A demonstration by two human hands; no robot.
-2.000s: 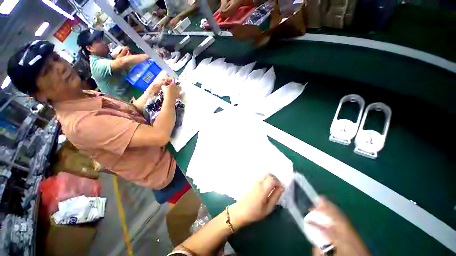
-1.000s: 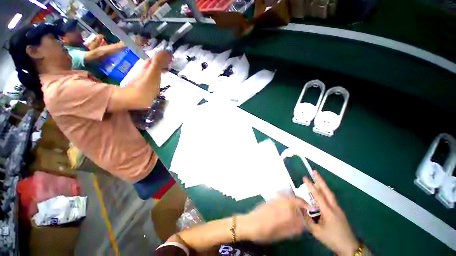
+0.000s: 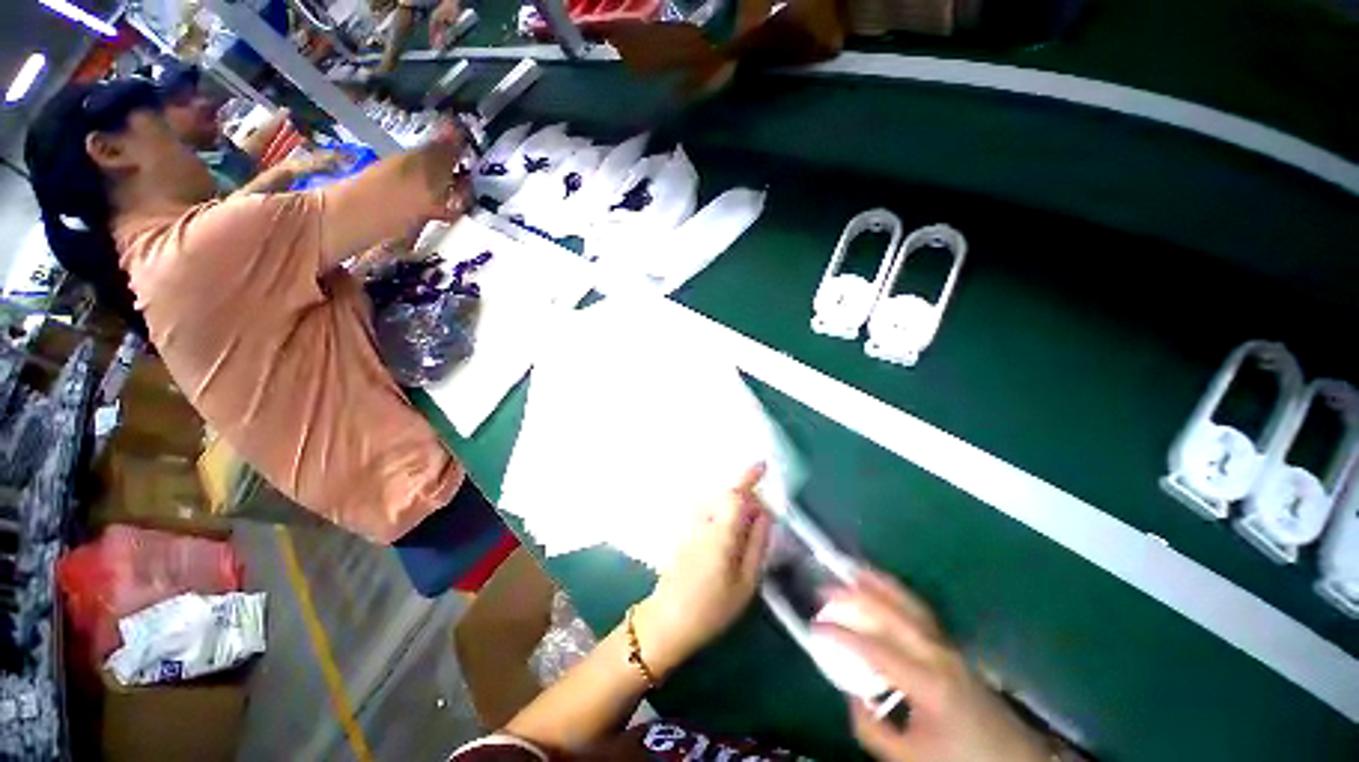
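A white loop-shaped unit (image 3: 842, 651) is in my right hand (image 3: 917, 670), its disc end in my fingers and its open loop pointing up and left; it is blurred. My left hand (image 3: 723, 554) is at the right edge of the pile of thin white protective bags (image 3: 634, 432), beside the loop end. Its fingers appear to pinch a bag edge, but the white glare hides the exact grip. Whether the loop is inside the bag cannot be told.
White units stand on the green belt in a pair (image 3: 890, 290) and a group (image 3: 1267, 462) at right. Bagged units (image 3: 716, 231) lie further left with dark bits on some. A person in a salmon shirt (image 3: 268, 343) works at left beside a dark bundle in clear plastic (image 3: 428, 335).
The view has shifted and the belt units sit further left, with more showing at right. My left hand has moved from the unit's disc end to the bag pile. The neighbour's arm reaches further over the bagged units.
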